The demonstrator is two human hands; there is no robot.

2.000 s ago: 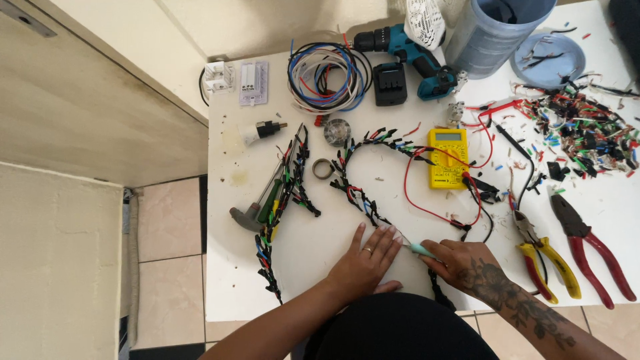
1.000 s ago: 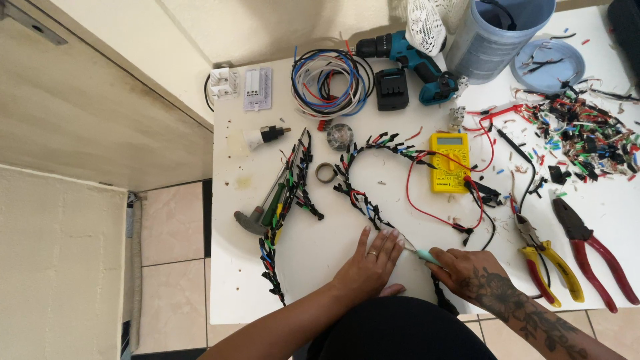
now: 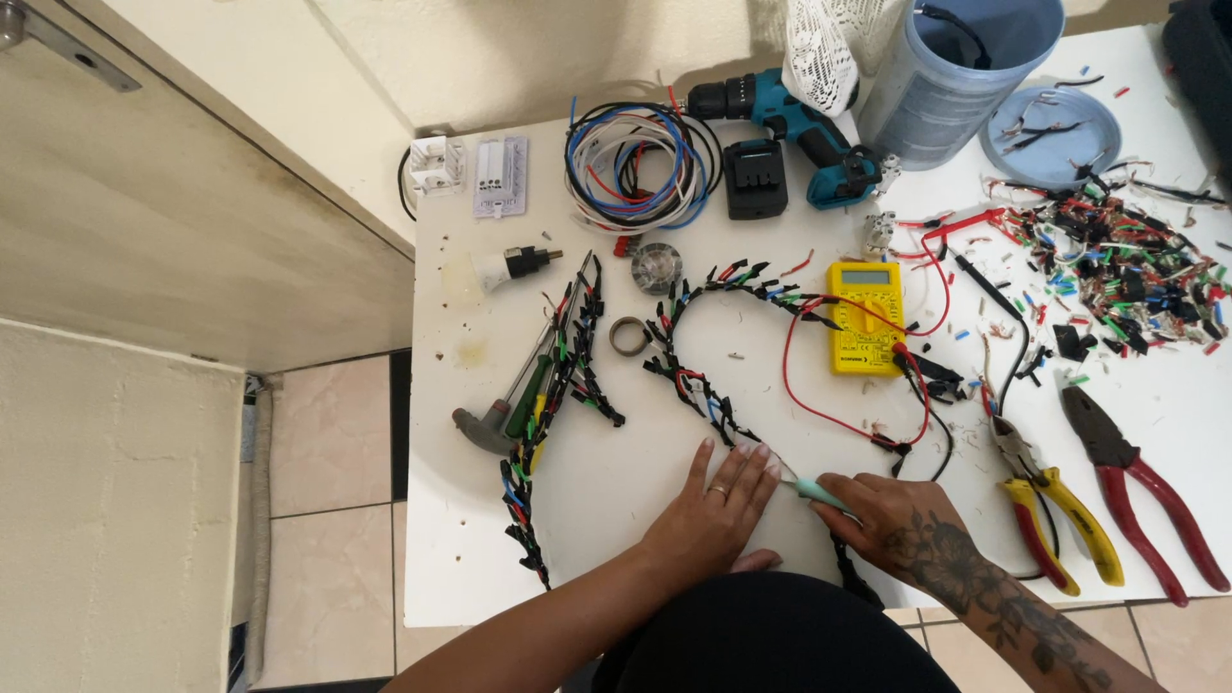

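My left hand (image 3: 717,505) lies flat near the table's front edge, its fingertips pressing on the end of a wire bundle (image 3: 695,385) wrapped with many bits of black tape. My right hand (image 3: 881,520) grips the pale green handle of a small bladed tool (image 3: 818,493); its thin tip reaches the left fingertips. What lies under those fingers is hidden. A second taped wire bundle (image 3: 553,414) lies to the left, over screwdrivers with a green handle (image 3: 527,397) and a grey handle (image 3: 486,428). A roll of tape (image 3: 628,336) stands between the bundles.
A yellow multimeter (image 3: 865,332) with leads, diagonal cutters (image 3: 1049,505) and red-handled pliers (image 3: 1136,481) lie to the right. Wire scraps (image 3: 1121,269) are heaped at the right, near a blue tub (image 3: 953,87). Behind are a coil of wire (image 3: 640,168), a battery (image 3: 755,180) and a cordless drill (image 3: 794,120).
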